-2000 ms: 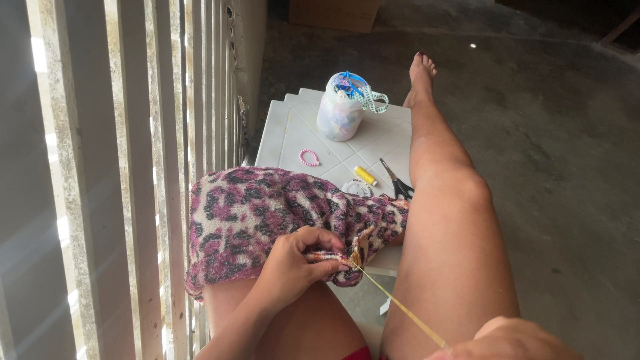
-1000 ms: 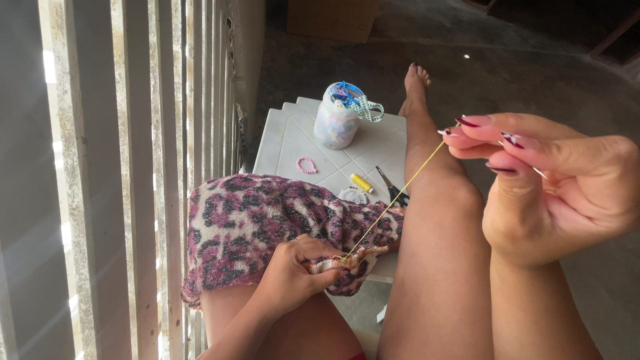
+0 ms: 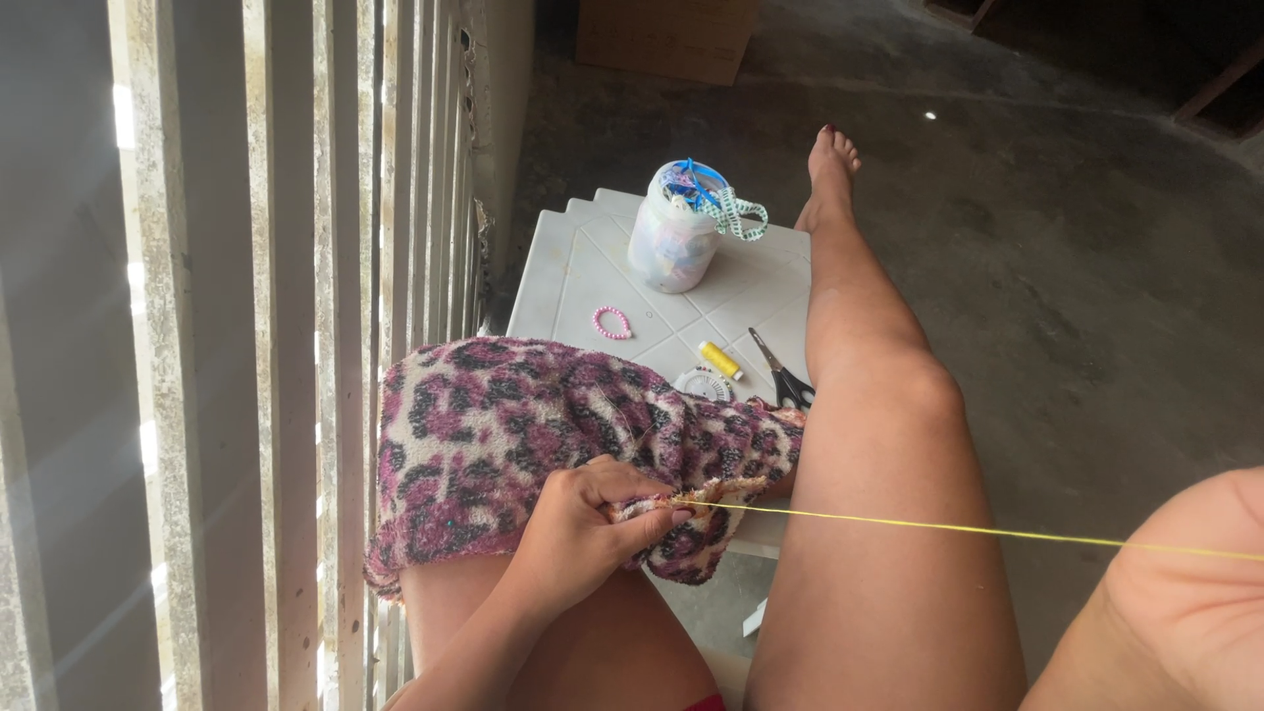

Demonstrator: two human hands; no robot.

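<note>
My left hand (image 3: pixel 592 528) pinches the folded edge of a fleecy leopard-patterned cloth (image 3: pixel 494 425) between thumb and fingers. The cloth lies across my lap. From the pinched edge a taut yellow thread (image 3: pixel 889 521) runs right to my right hand (image 3: pixel 1200 583), which is cut off by the frame's edge, its fingers out of view. Beyond the cloth, a spool of yellow thread (image 3: pixel 721 360), a round pin wheel (image 3: pixel 703 384) and black-handled scissors (image 3: pixel 782 371) lie on a white plastic table (image 3: pixel 568 267).
A jar (image 3: pixel 673 232) filled with ribbons and trims stands on the table, near a pink bead bracelet (image 3: pixel 611 323). White slatted bars (image 3: pixel 163 296) rise at the left. My bare leg (image 3: pixel 869 326) stretches along the table's right side. A cardboard box (image 3: pixel 667 38) sits behind on the concrete floor.
My right hand, raised above my knee one second ago with the thread slanting up to it, is now low at the right edge, and the thread runs nearly level. My left hand keeps its pinch.
</note>
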